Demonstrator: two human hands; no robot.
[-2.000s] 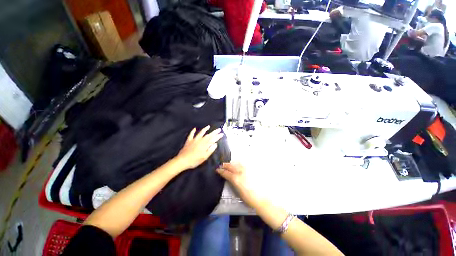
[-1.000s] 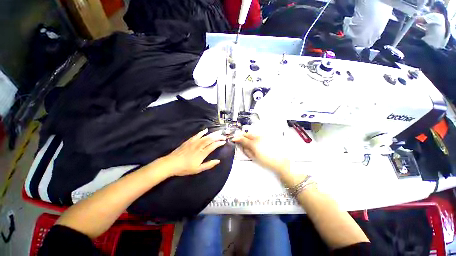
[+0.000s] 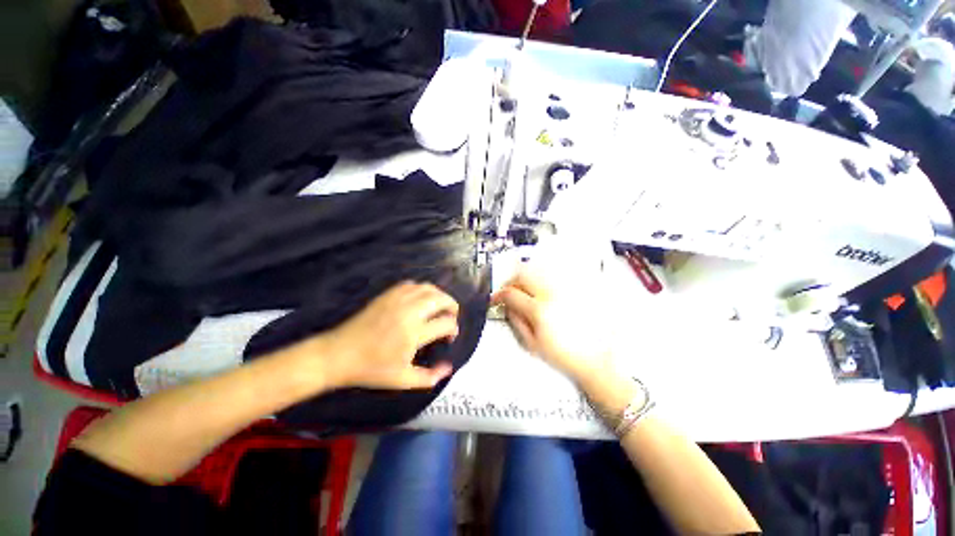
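Note:
A large black garment piece (image 3: 304, 246) lies across the left of the table, its right edge at the presser foot (image 3: 490, 243) of the white sewing machine (image 3: 670, 178). My left hand (image 3: 398, 337) rests on the cloth just left of and below the foot, fingers curled, with cloth between thumb and fingers. My right hand (image 3: 527, 309) is bent at the cloth's right edge, just below the foot, its fingertips pinching the edge. The needle tip is too blurred to tell.
Red-handled snips (image 3: 643, 270) lie under the machine arm. A small dark tray (image 3: 851, 351) sits at the right. White-striped black cloth (image 3: 75, 314) hangs at the table's left end. Red crates (image 3: 337, 487) stand below the table edge. A printed ruler (image 3: 503, 410) runs along the front.
Since one second ago, my left hand has curled its fingers and my right hand has drawn slightly down from the foot. Earlier, both hands were farther below the foot. The camera view has shifted.

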